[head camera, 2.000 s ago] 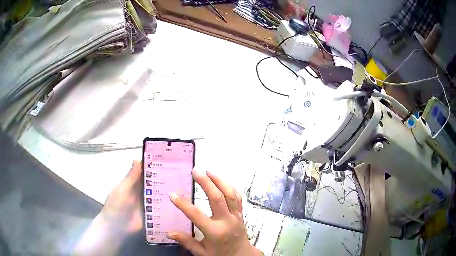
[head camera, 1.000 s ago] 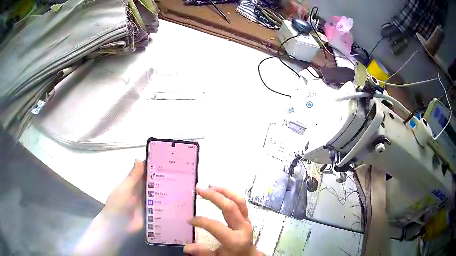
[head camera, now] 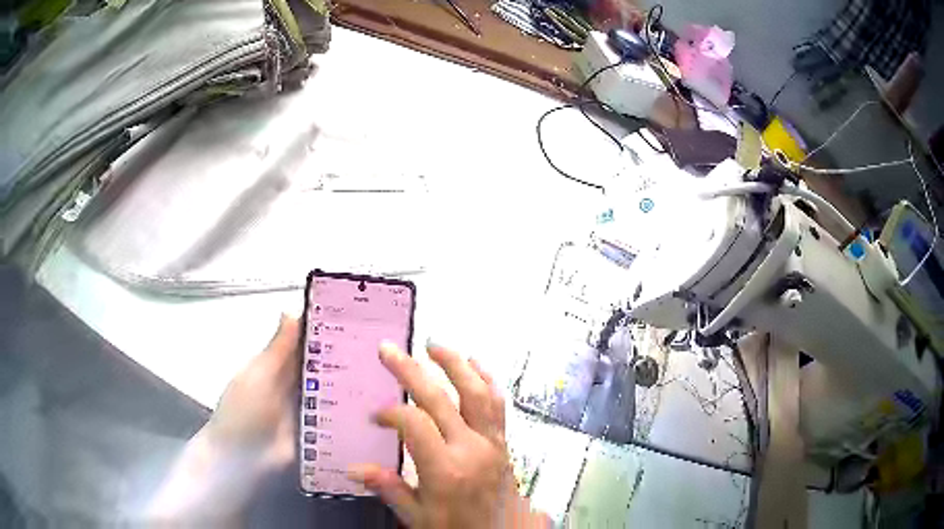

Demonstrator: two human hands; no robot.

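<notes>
A smartphone (head camera: 357, 413) stands tall in the lower middle, its screen pink-white with a list of rows and small icons. My left hand (head camera: 259, 398) holds it from the left edge; the fingers behind it are hidden. My right hand (head camera: 450, 439) is over the phone's right side, slightly blurred, fingers apart and holding nothing. Whether a fingertip touches the screen I cannot tell. A thick grey-beige fabric bundle (head camera: 155, 78) lies at upper left, with pale flat fabric panels (head camera: 197, 212) beside and below it on the white table (head camera: 455, 134).
A white sewing machine head (head camera: 694, 248) stands at right, over a bed (head camera: 694, 403) with loose threads. A brown board (head camera: 445, 41), a white box (head camera: 621, 83) with black cable, a pink plastic bag (head camera: 704, 62) and a yellow object (head camera: 784, 139) are at the back. Checked cloth shows at upper right.
The phone has moved slightly up since one second ago and its list has shifted. My right hand has moved up over the screen, its fingers spread. My left hand still holds the phone.
</notes>
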